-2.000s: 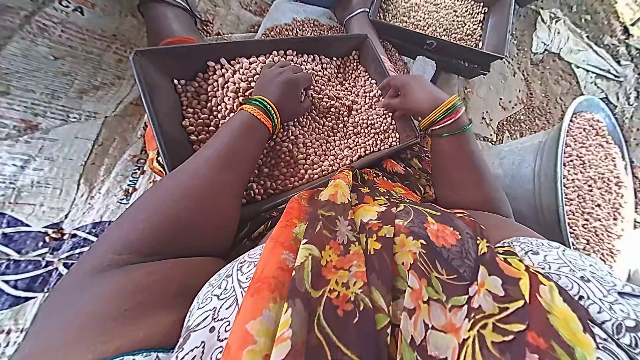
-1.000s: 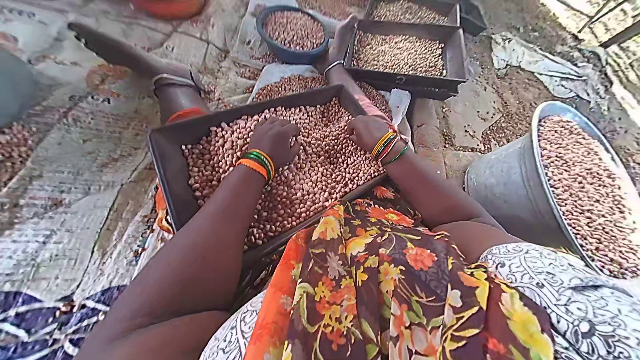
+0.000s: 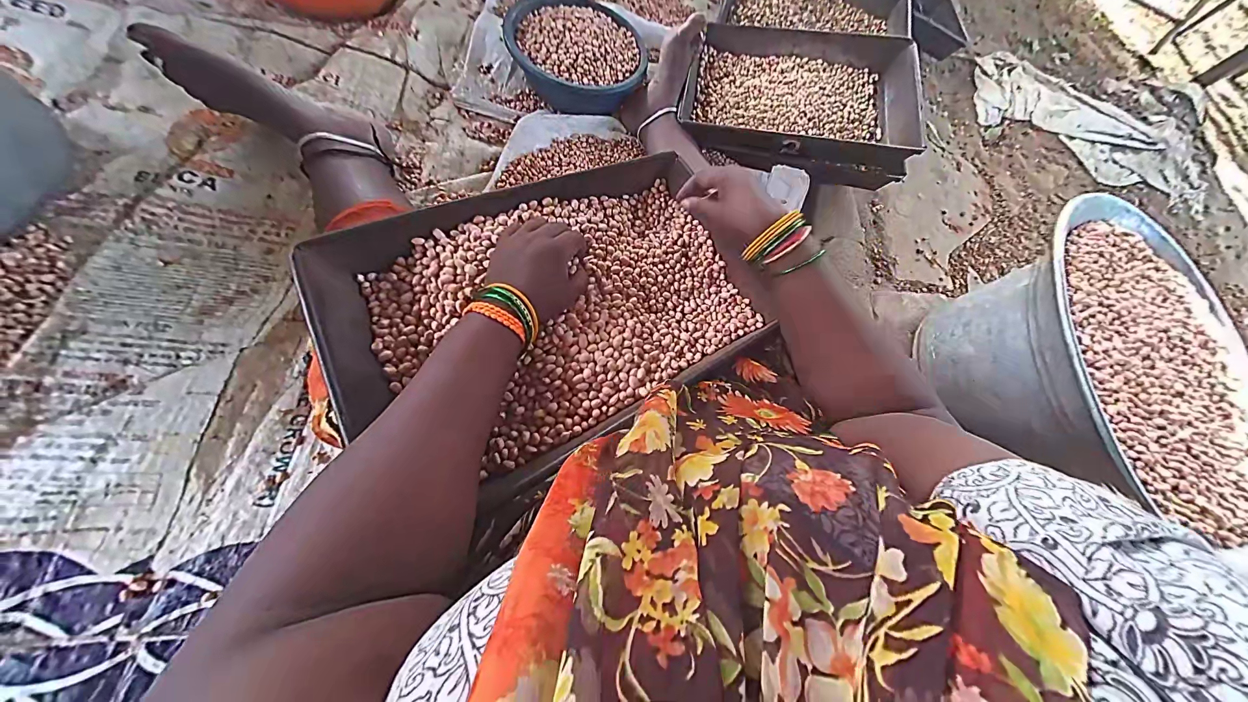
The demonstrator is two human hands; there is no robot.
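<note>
A dark rectangular metal tray (image 3: 336, 322) rests tilted across my lap, holding a broad layer of pinkish-brown shelled nuts or beans (image 3: 624, 312). My left hand (image 3: 539, 265), with orange and green bangles at the wrist, lies on the nuts near the tray's middle. Its fingers are curled down among them, and whether any are gripped is hidden. Above the tray's right edge is my right hand (image 3: 731, 203), its thumb and fingers drawn together. What it may hold between the fingertips is too small to tell.
At the right stands a metal tub (image 3: 1004, 341) full of the same nuts. Beyond my foot are a blue basin (image 3: 575, 96) of nuts and a dark metal tray (image 3: 799, 151) of paler ones. More nuts lie on printed sacking (image 3: 146, 390). A crumpled white cloth (image 3: 1082, 122) lies at the upper right.
My right hand has moved from over the nuts to the tray's right edge. My left hand stays on the nuts. The view has shifted since the oldest frame, showing more of the ground ahead.
</note>
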